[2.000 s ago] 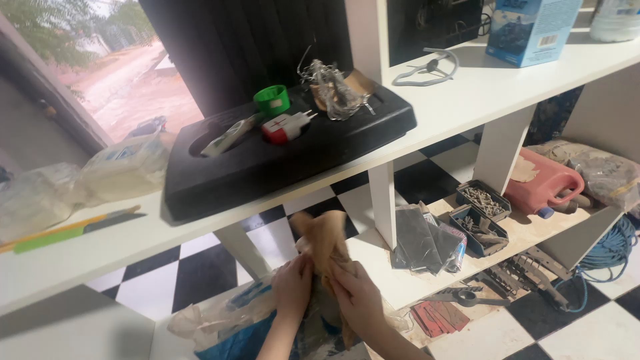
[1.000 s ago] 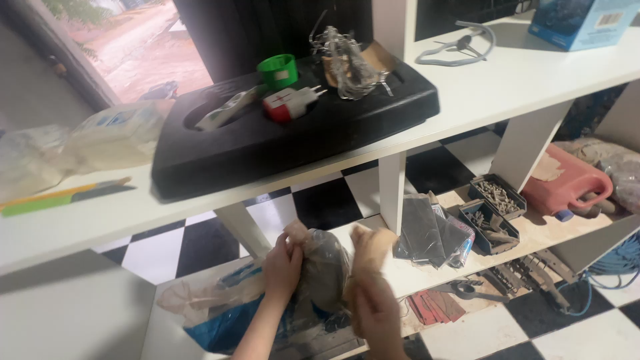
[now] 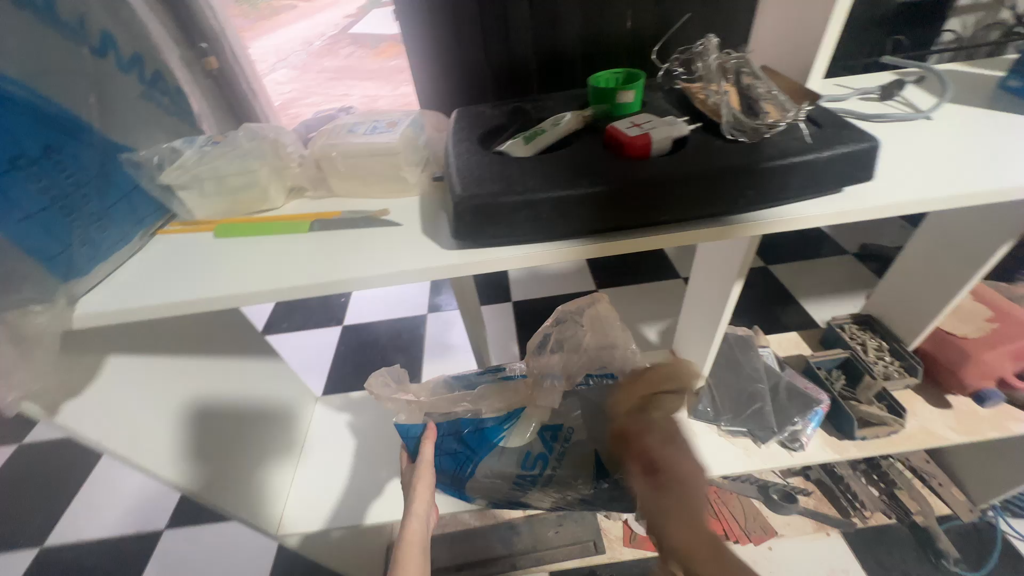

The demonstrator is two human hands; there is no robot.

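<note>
Low in front of me, a blue and grey printed plastic bag (image 3: 512, 456) with a crumpled, translucent top lies over the lower white shelf. My left hand (image 3: 422, 472) grips its left side, thumb on the front. At the bag's right side is my right hand (image 3: 648, 416), blurred by motion, with a tan, blurred item (image 3: 668, 384) at its fingers. What that item is made of cannot be told.
Above stands a white shelf (image 3: 320, 272) with a black molded tray (image 3: 640, 192), a green ring (image 3: 616, 92) and tangled wire (image 3: 728, 88). Right of the bag are dark plastic packets (image 3: 744, 392) and screw bins (image 3: 872, 352). Another blue bag (image 3: 72, 176) hangs close at upper left.
My left hand has moved from the translucent top to the bag's left side. The tan item, between both hands at first, is now only at my right hand. The view has shifted left.
</note>
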